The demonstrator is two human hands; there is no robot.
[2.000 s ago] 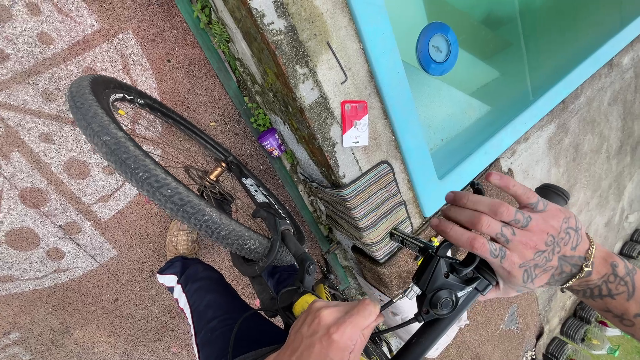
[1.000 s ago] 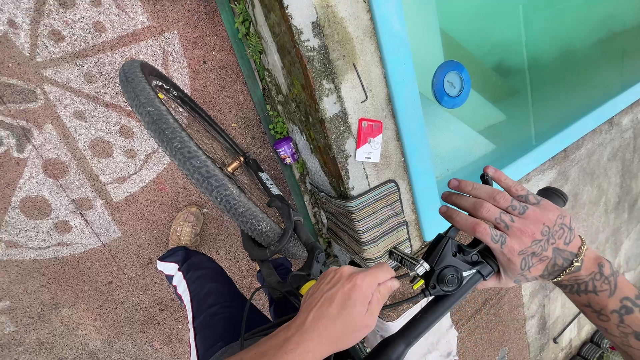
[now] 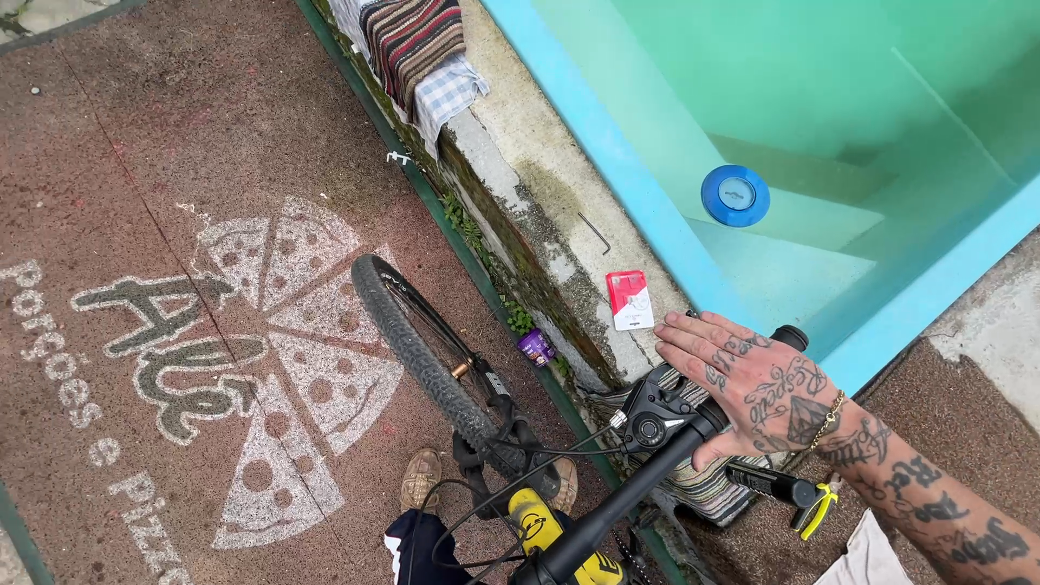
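Observation:
My right hand (image 3: pixel 743 386) rests over the grip and brake lever side of the bicycle handlebar (image 3: pixel 626 496), fingers extended, thumb below the bar. Beside it sits the black shifter and brake lever clamp (image 3: pixel 650 426), with a cable running from its silver adjuster. The yellow bicycle frame (image 3: pixel 540 528) and the front wheel (image 3: pixel 422 357) are below and to the left. A black cylindrical tool or canister (image 3: pixel 772 483) and yellow-handled pliers (image 3: pixel 816 512) lie under my right wrist. My left hand is out of view.
A hex key (image 3: pixel 595 233) and a red and white package (image 3: pixel 630 301) lie on the concrete ledge beside the pool (image 3: pixel 601 146). A blue float (image 3: pixel 735 195) is in the water. A purple container (image 3: pixel 535 348) stands by the ledge; striped cloth (image 3: pixel 414 45) hangs over it farther off.
My left hand, earlier at the handlebar near the cable adjuster, has left the view. My right hand stays at the grip. The view has shifted, showing more of the painted floor.

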